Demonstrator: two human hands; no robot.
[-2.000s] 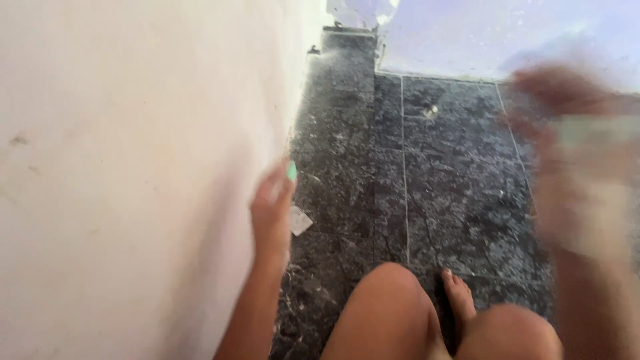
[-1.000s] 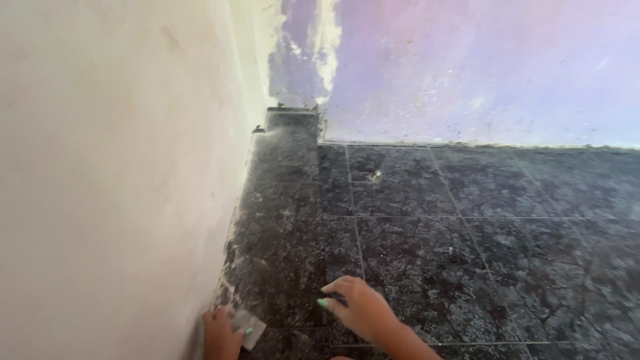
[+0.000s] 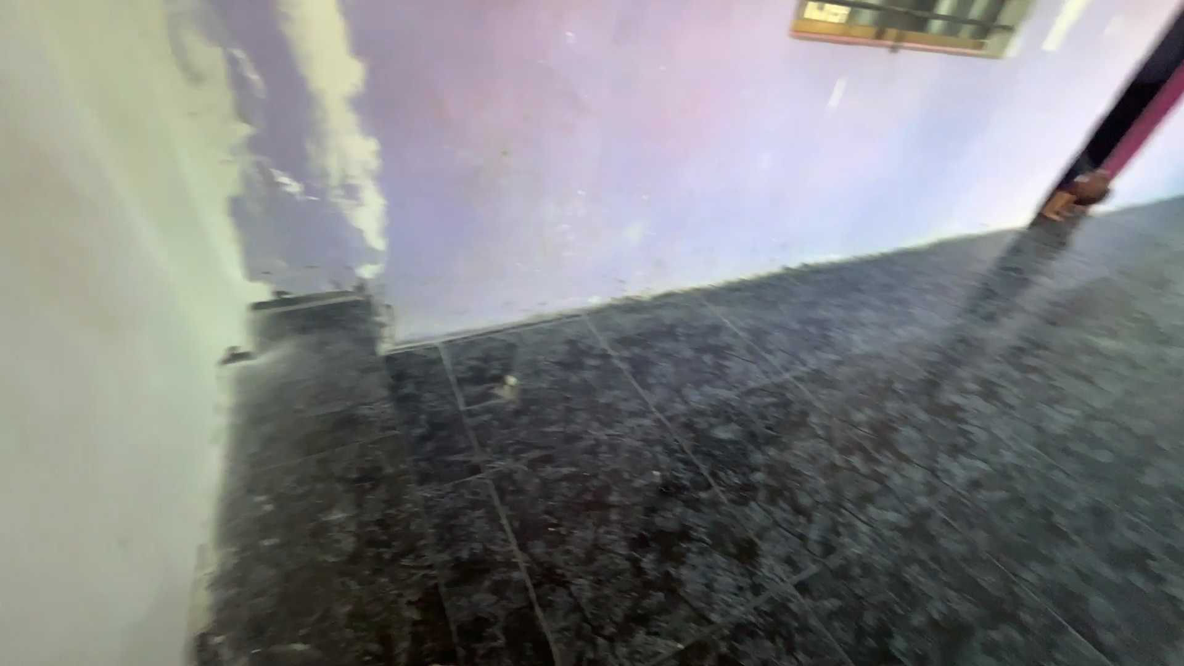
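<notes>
Neither of my hands shows in the head view now, so what they hold or touch is hidden. Dark patterned floor tiles [image 3: 647, 481] with pale joints fill the lower part of the view. A pale plastered wall [image 3: 102, 370] rises on the left. Ahead stands a purple painted wall [image 3: 573, 166] with pale, uneven patches [image 3: 342, 120] near the corner. A small light scrap [image 3: 507, 387] lies on the tiles not far from that wall's foot.
A raised tile edge [image 3: 310, 301] runs across the recess in the corner. A barred window opening [image 3: 906, 28] is at the top right. At the far right is a dark doorway [image 3: 1124, 116], with a brownish object [image 3: 1078, 192] at its foot.
Both hands, seen low in the view a second ago, are out of sight, as is the pale flat piece by the left hand. The view has swung right, bringing in the window and doorway.
</notes>
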